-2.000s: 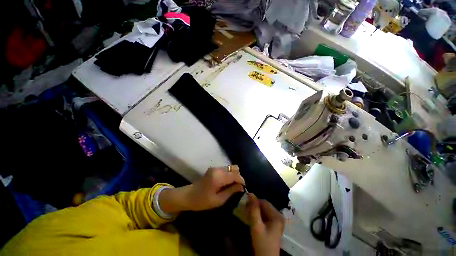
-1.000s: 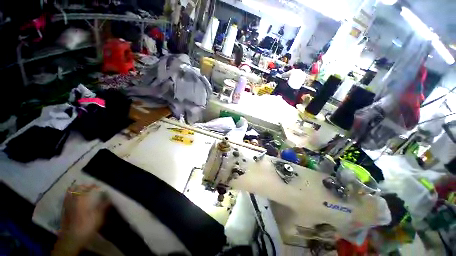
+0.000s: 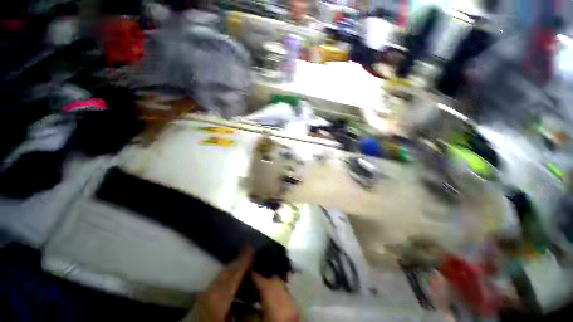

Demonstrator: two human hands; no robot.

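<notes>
A long black fabric strip lies slantwise across the white table, left of the sewing machine's needle area. The frame is blurred. My left hand and my right hand are close together at the bottom centre, at the strip's near end. Dark cloth shows between them. The fingers are too blurred to tell whether they grip the strip, the dark cloth or a small tool. The white sewing machine head stands just beyond the strip.
Black-handled shears lie right of my hands. Yellow stickers are on the table's far part. Dark and white cloth with a pink bit lies at far left, grey pieces beyond. A person in white is in the far background.
The view has tilted up since the first frame, then slightly down again. My left hand has moved from the table's left part to the strip's near end; my right hand has come back into view.
</notes>
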